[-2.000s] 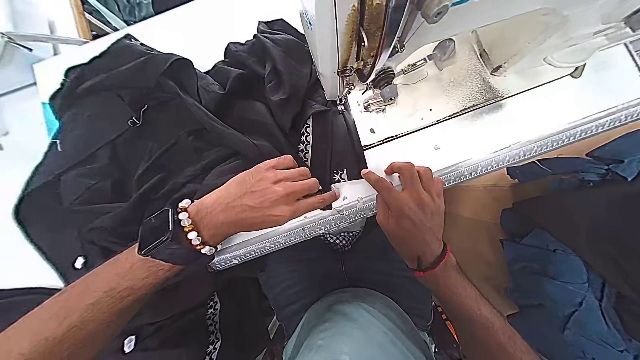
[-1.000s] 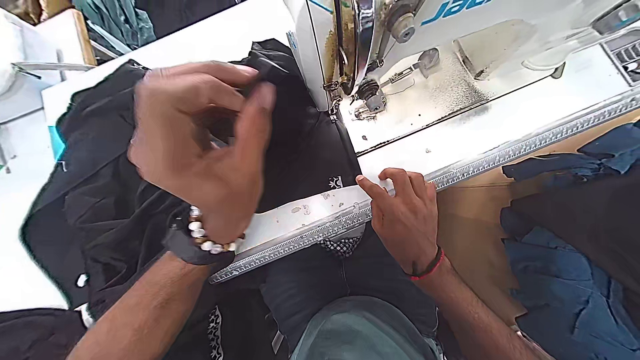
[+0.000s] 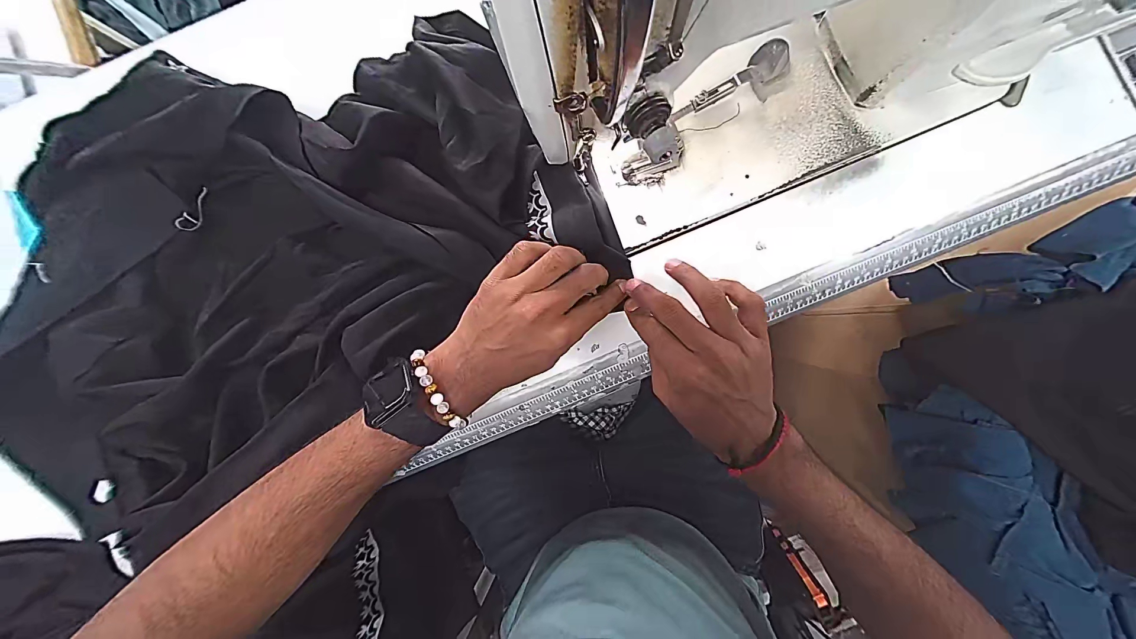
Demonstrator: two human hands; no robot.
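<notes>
Black fabric point(image 3: 293, 222) with a white-patterned strip point(image 3: 540, 211) lies over the sewing table, its narrow folded end running under the presser foot area of a sewing machine point(image 3: 652, 133). My left hand point(image 3: 537, 311), with a watch and a beaded bracelet at the wrist, pinches the near edge of this folded end. Touching the same corner with thumb and index fingertip is my right hand point(image 3: 706, 355), which wears a red and black wristband; its other fingers rest over the white tabletop. The fingers hide the cloth corner itself.
A measuring tape strip point(image 3: 887, 271) runs along the table's front edge. Blue and dark cloth pieces point(image 3: 967, 470) lie at the right, beside brown sheet material point(image 3: 825, 399). More black fabric hangs at the lower left, near my legs.
My left hand was raised over the fabric a second ago and has come down to the folded end. The cloth, spread flat then, is folded now with its patterned strip showing.
</notes>
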